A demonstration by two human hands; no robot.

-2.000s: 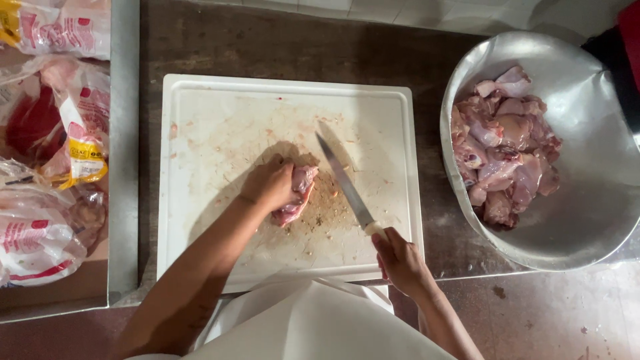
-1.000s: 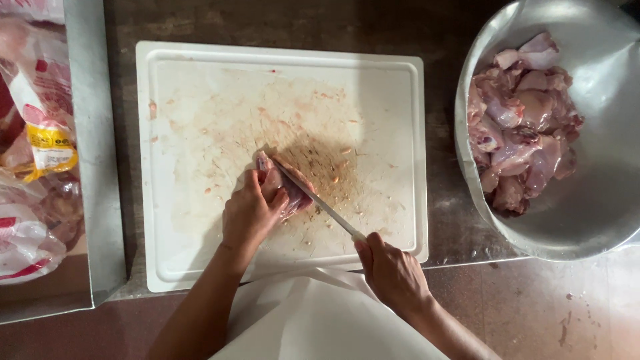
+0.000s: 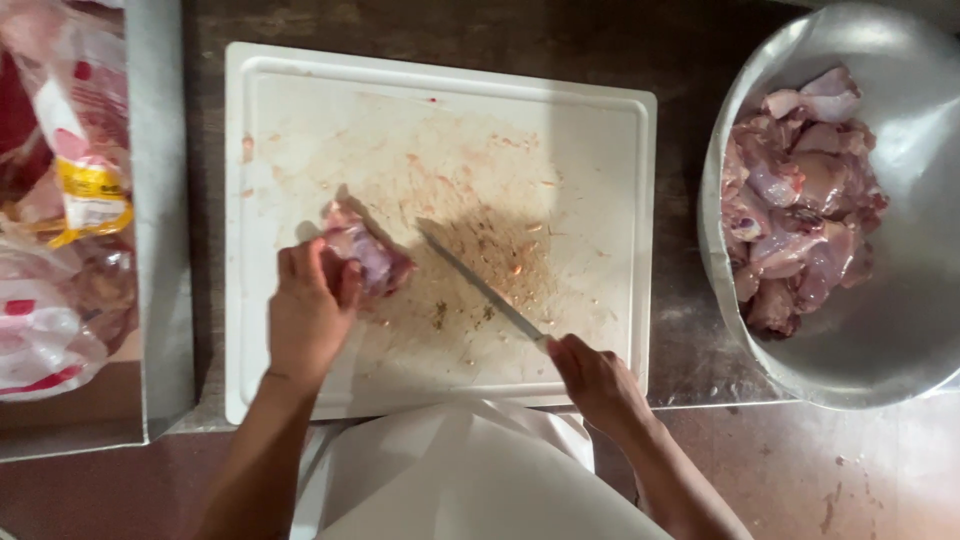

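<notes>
A white plastic cutting board (image 3: 450,82) with a grooved border lies before me, smeared with meat scraps and dark crumbs. On its left half, my left hand (image 3: 311,300) grips a piece of raw meat (image 3: 367,251) by its near left side, thumb and fingers around it. My right hand (image 3: 596,379) holds a knife (image 3: 484,289) by the handle at the board's near right edge. The blade points up and left across the middle of the board, apart from the meat. Most of the handle is hidden in my fist.
To the right, a large metal bowl (image 3: 900,322) holds a pile of raw meat pieces (image 3: 802,195). At the left, a metal-walled container (image 3: 157,225) holds plastic bags of meat (image 3: 45,322). The dark table (image 3: 682,262) shows around the board.
My left hand has moved the meat left, away from the blade. One second ago the knife lay against the meat; now a gap separates them.
</notes>
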